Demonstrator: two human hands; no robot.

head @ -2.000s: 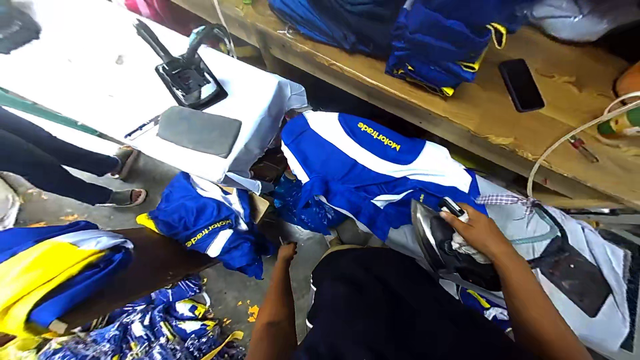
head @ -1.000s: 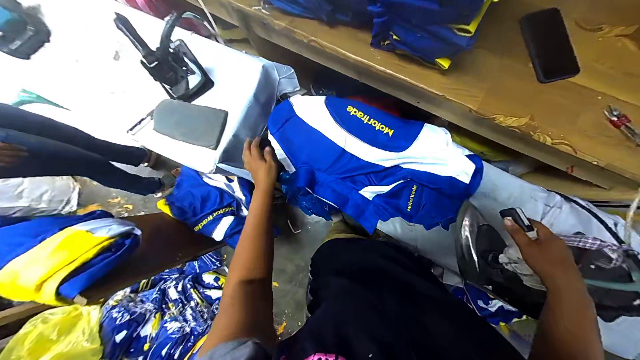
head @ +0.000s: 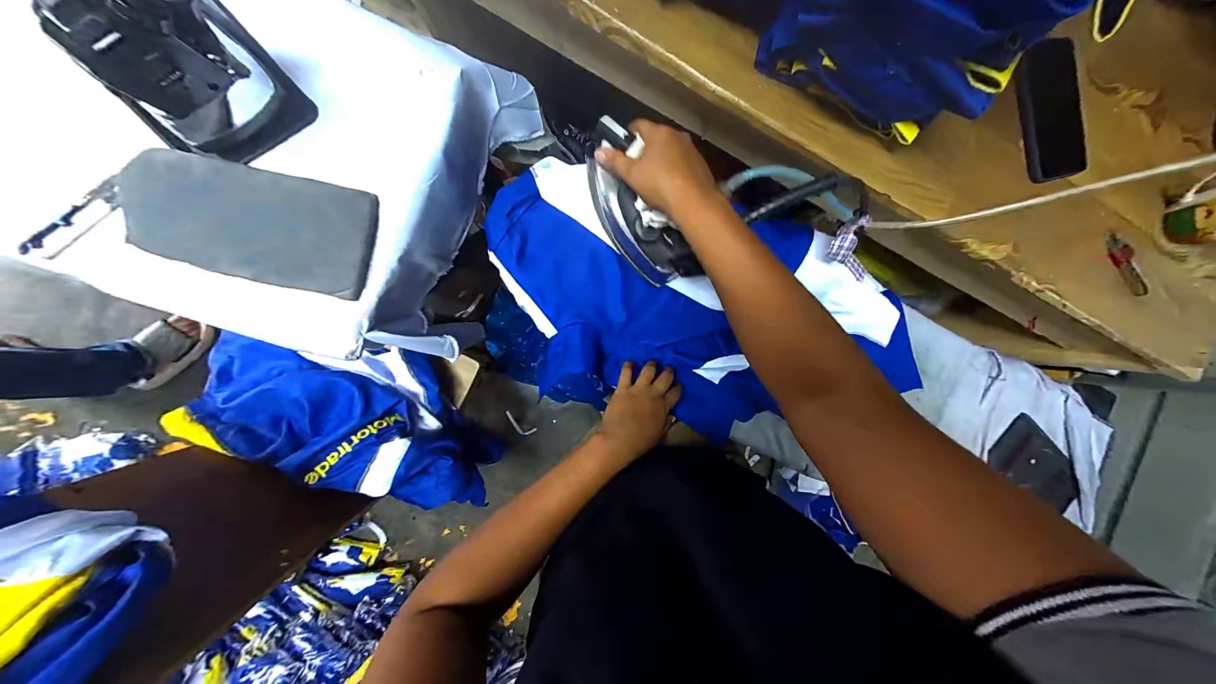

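Note:
My right hand [head: 660,171] grips the handle of a steam iron [head: 641,223], which rests on a blue and white shirt [head: 608,285] spread over a narrow ironing board covered in pale cloth [head: 959,404]. A hose and cord trail from the iron to the right. My left hand [head: 641,404] lies with fingers spread on the near edge of the same shirt. Printed lettering seen on the shirt earlier is covered by the iron and my right arm. Another blue shirt with yellow lettering [head: 332,427] lies bunched at the left, below a white-covered table.
The white-covered table [head: 408,190] carries a grey pad [head: 247,223] and a black iron stand [head: 271,123]. On the wooden shelf [head: 1092,247] are folded blue garments [head: 883,57], a phone [head: 1052,109] and small red-handled snips [head: 1127,263]. Another person's sandaled foot [head: 171,351] is at left.
The iron in my right hand has moved from the board's right part onto the shirt's upper left part. My left hand has come from the shirt's left end down to its near edge.

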